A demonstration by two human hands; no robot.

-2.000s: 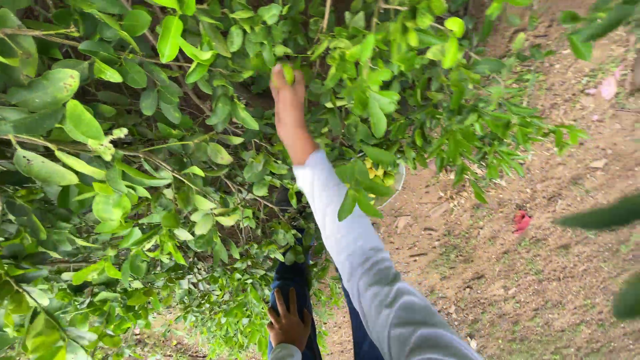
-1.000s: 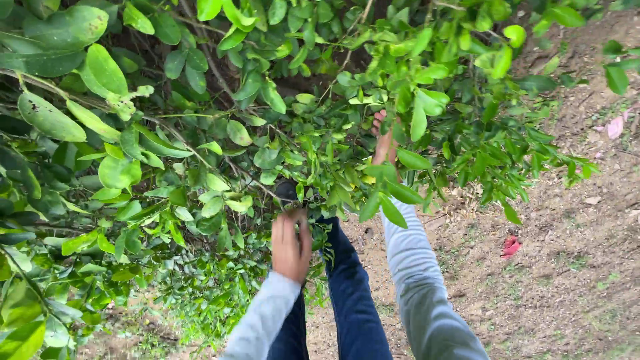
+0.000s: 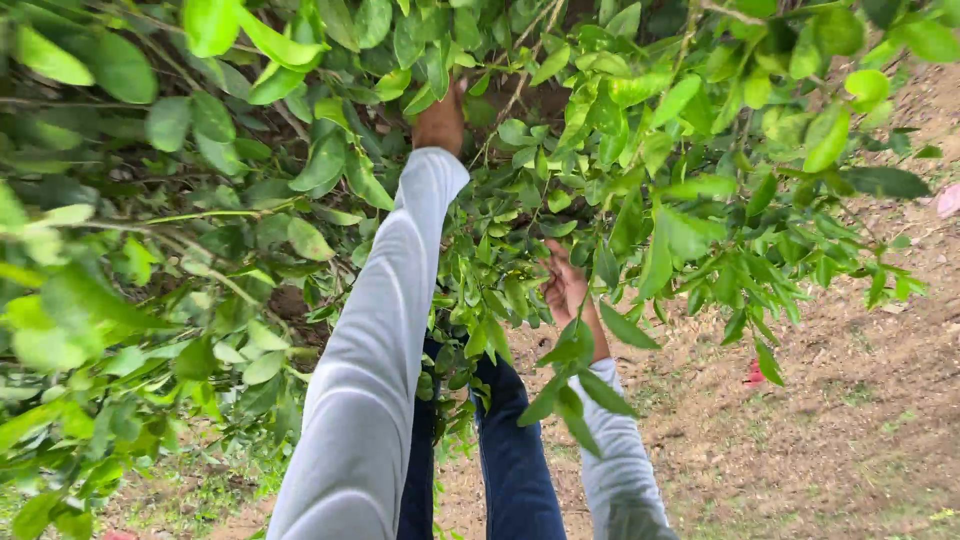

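Note:
My left hand (image 3: pixel 440 124) reaches up into the leafy bush (image 3: pixel 517 210) at upper centre; leaves cover its fingers, so its grip is hidden. Lower and to the right, my right hand (image 3: pixel 564 283) is among the leaves at the bush's edge, palm partly showing and fingers loosely bent apart, with no object visible in it. Both arms wear light grey sleeves. Green leaves and thin branches surround both hands.
Dense foliage fills the left and top. Leafy twigs (image 3: pixel 577 375) hang in front of my right forearm. My legs in blue trousers (image 3: pixel 514 450) stand below. Dry soil (image 3: pixel 750 465) lies at right, with a red scrap (image 3: pixel 755 373) on it.
My left hand has moved from beside my legs up into the foliage. My right hand, high in the leaves two seconds ago, is now lower at the bush's edge.

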